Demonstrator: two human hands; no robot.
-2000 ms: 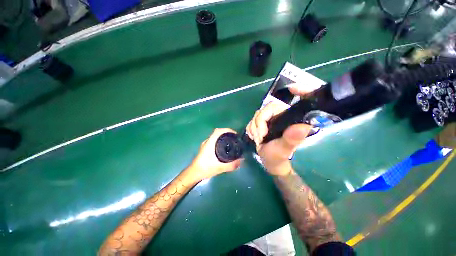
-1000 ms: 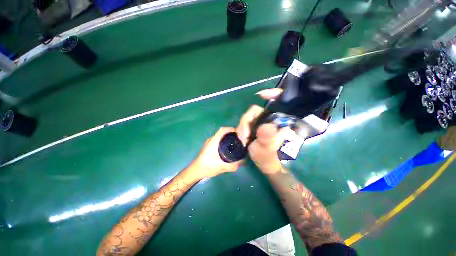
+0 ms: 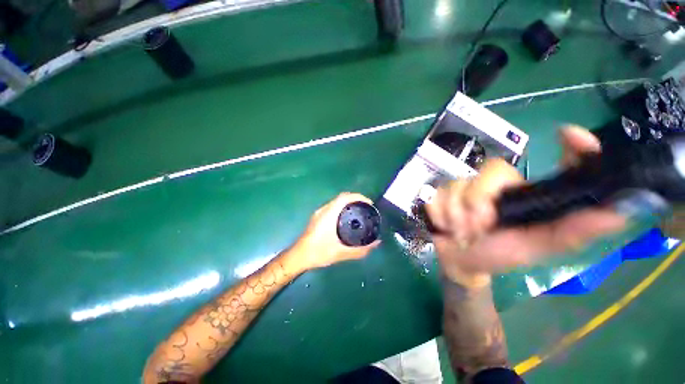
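Observation:
My left hand [image 3: 330, 236] is closed around a black cylindrical housing [image 3: 359, 224], held upright with its dark round end up. My right hand [image 3: 488, 217] is blurred and holds the black electric screwdriver [image 3: 571, 195], which lies nearly level and points left. Its tip is hidden by my fingers, over the pile of tiny screws [image 3: 417, 244] and apart from the housing. The white and grey screw feeder [image 3: 488, 120] stands just beyond my right hand, partly covered by it.
Several waiting housings lie or stand on the green belt, such as one at the left [image 3: 61, 156] and one beyond the feeder [image 3: 485, 69]. Grouped units with silver ends [image 3: 661, 109] stand at the far right. Blue material [image 3: 593, 268] hangs at the table's right edge.
My right hand and the screwdriver have moved right, away from the housing, uncovering the feeder and screw pile. The housings on the belt have shifted right. My left hand has barely moved.

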